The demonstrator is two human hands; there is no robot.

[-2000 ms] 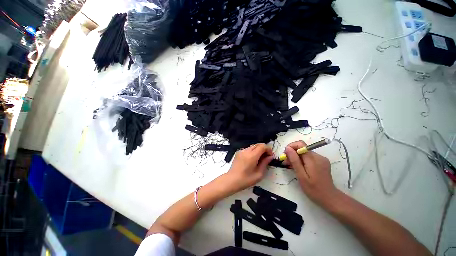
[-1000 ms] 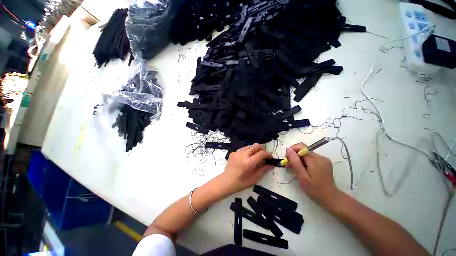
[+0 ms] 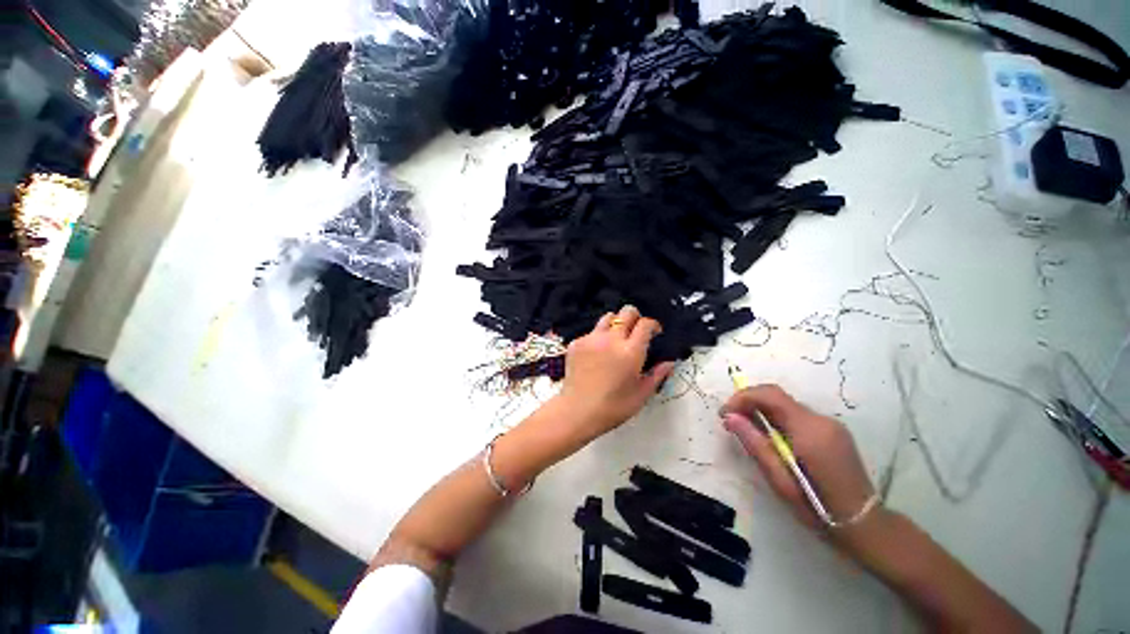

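My left hand (image 3: 610,372) is at the near edge of a large heap of black fabric tabs (image 3: 620,235). Its fingertips are over the heap, and I cannot tell whether they grip a tab. My right hand (image 3: 803,448) holds a slim yellow pen (image 3: 781,443) like a pencil, its tip pointing up and away from me, touching nothing. Several set-apart black tabs (image 3: 663,539) lie loosely near my body, below both hands.
Thread tails (image 3: 496,372) lie left of my left hand. Clear plastic bags (image 3: 372,235) partly cover black strips at left. A white power strip (image 3: 1019,124) with a black adapter (image 3: 1076,164), a pale cable (image 3: 929,316) and red-black clips (image 3: 1097,446) are at right. A black strap (image 3: 1053,50) is upper right.
The hands have moved apart. My left hand has reached forward to the heap, and the black tab between the hands no longer shows there. The pen has swung to point forward. The view has shifted slightly.
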